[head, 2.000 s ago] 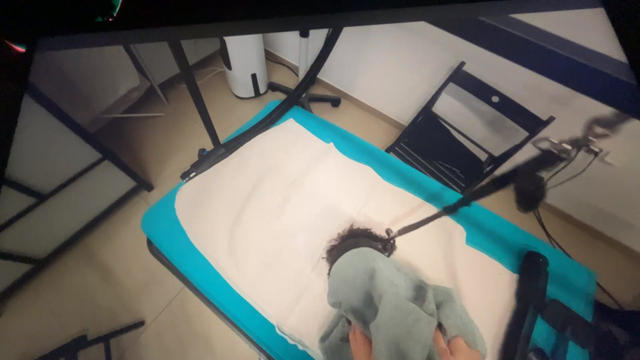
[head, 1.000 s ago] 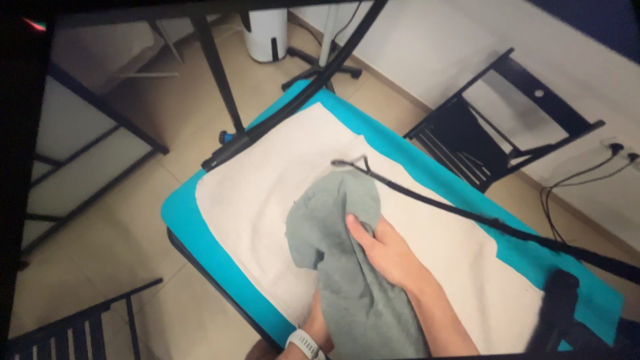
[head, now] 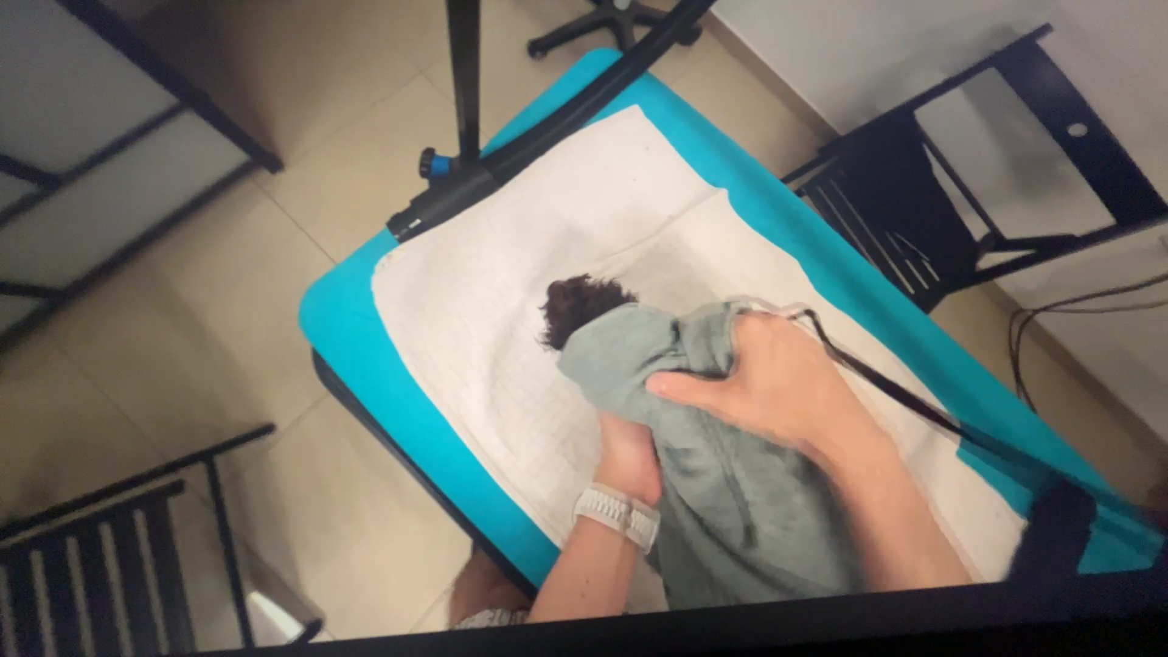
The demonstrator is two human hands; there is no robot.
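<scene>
A grey-green towel (head: 730,484) covers most of a small animal, likely a dog, on the grooming table. Dark curly fur (head: 579,306) shows past the towel's far end. My right hand (head: 776,379) lies over the towel, thumb spread, gripping its cloth. From the left, my left hand (head: 630,456) reaches under the towel, its fingers hidden; a light watch is on that wrist. A black strap (head: 885,379) runs from beside my right hand toward the lower right. A pale cloth (head: 474,365) lies beneath, on the turquoise tabletop (head: 347,301).
A black bar (head: 547,128) with a blue-collared knob (head: 438,164) crosses the table's far end. Black slatted chairs stand at right (head: 876,210) and lower left (head: 91,566). Cables (head: 1031,338) hang at right. A wheeled stand base (head: 611,23) is on the floor beyond the table.
Dark fur, covered by the towel one second ago, shows past its far end. My right hand has shifted over the towel's right side. The view has tilted down and closer.
</scene>
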